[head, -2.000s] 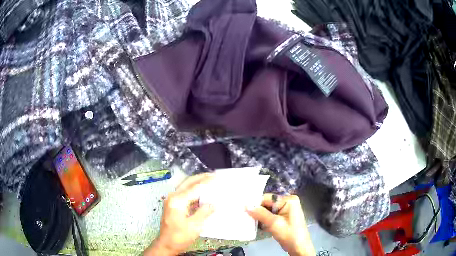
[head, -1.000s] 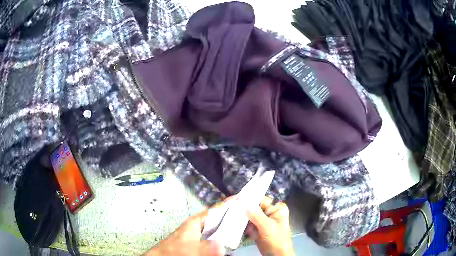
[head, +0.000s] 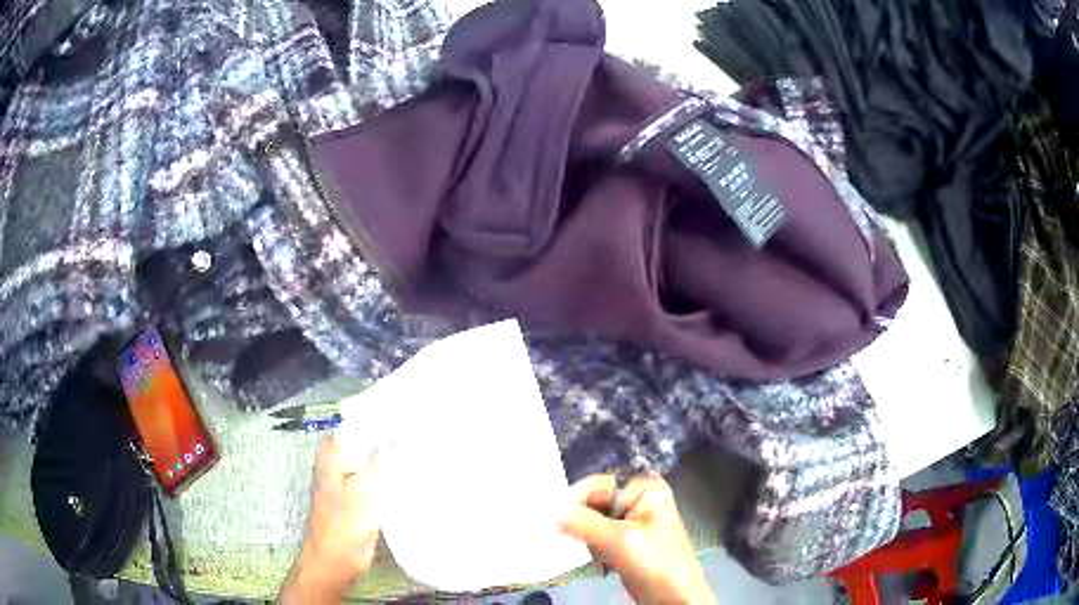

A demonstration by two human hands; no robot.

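A plain white sheet of paper [head: 467, 461] is spread open between my hands, above the table's front edge. My left hand [head: 346, 502] grips its left side. My right hand [head: 633, 526] holds its right edge with thumb and fingers; a ring shows on one finger. Behind the paper lies the tweed plaid jacket [head: 816, 473], turned so its purple lining [head: 568, 278] shows. A black garment label [head: 734, 183] with pale print lies on the lining. The paper covers part of the jacket and part of a pen.
A smartphone [head: 168, 414] with a lit orange-red screen lies beside a black handbag [head: 89, 473] at left. The blue pen [head: 310, 422] lies on the table [head: 266, 496]. Black garments [head: 935, 106] and a brown plaid garment [head: 1047, 284] lie at right. A red stool [head: 929, 538] stands lower right.
The paper was folded narrow between my hands and is now opened out into a larger sheet. My left hand has moved left, away from my right, and the paper now partly covers the pen.
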